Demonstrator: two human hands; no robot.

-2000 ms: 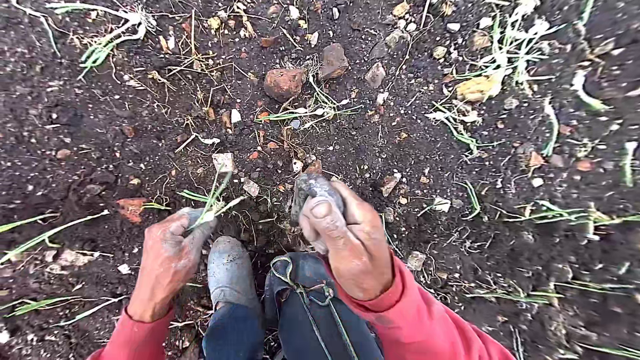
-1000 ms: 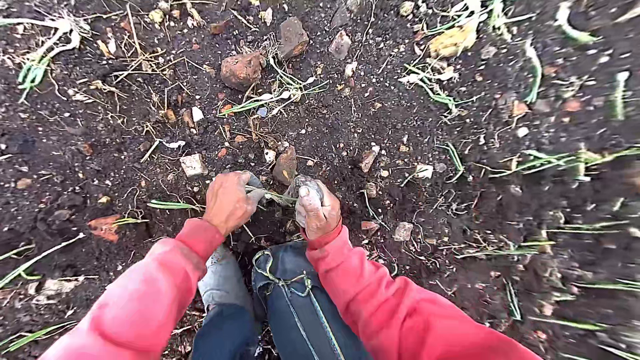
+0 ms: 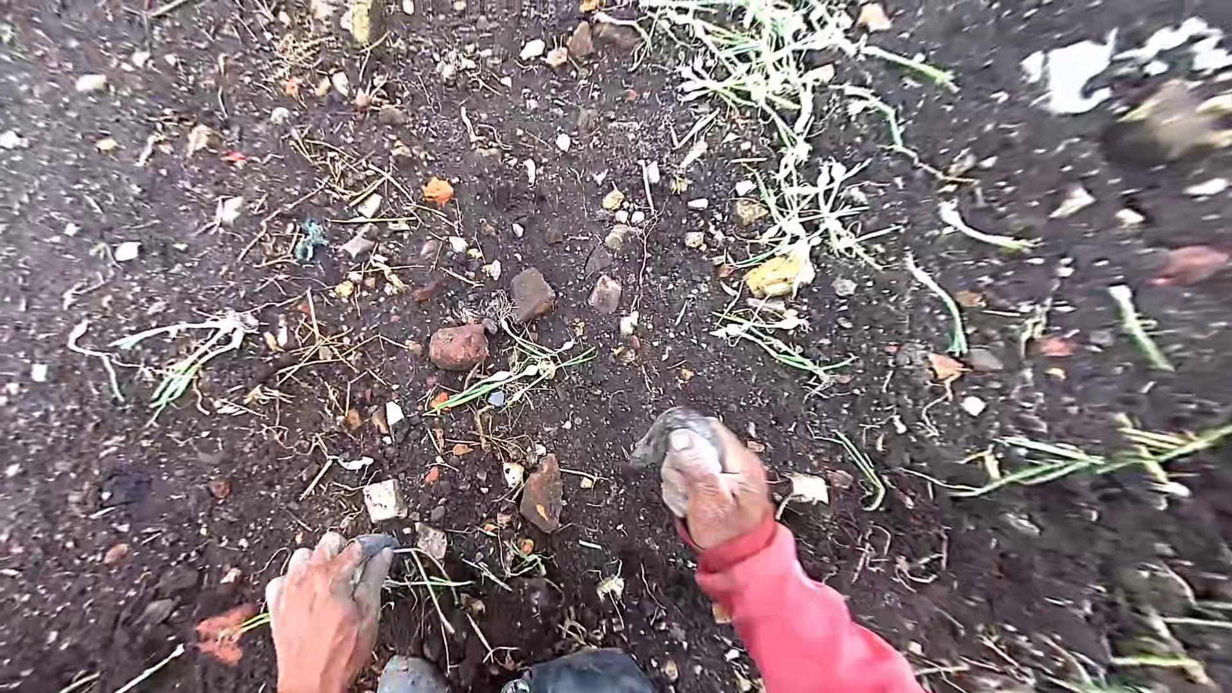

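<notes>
My left hand [image 3: 325, 606] is low at the left, its fingers curled, with grey at the fingertips. Thin green and whitish plant shoots [image 3: 428, 583] extend to the right from those fingertips. My right hand [image 3: 717, 486], right of centre, grips a dark grey, muddy lump [image 3: 671, 435]; whether it is stone or a tool cannot be told. The hands are well apart, both over dark soil. Between them lies a brown stone [image 3: 542, 493], and a pale square stone [image 3: 384, 500] is just above my left hand.
A reddish stone [image 3: 458, 346] and a grey-brown stone [image 3: 532, 294] lie farther forward, beside green shoots [image 3: 520, 377]. A heap of uprooted onion-like seedlings [image 3: 770, 77] spreads at the upper right. More shoots [image 3: 1078, 467] lie at the right. A shoe tip [image 3: 411, 676] shows at the bottom edge.
My hands, together at the shoots one second ago, are now apart, the right one still with the grey lump. The view has tilted forward, showing more ground ahead.
</notes>
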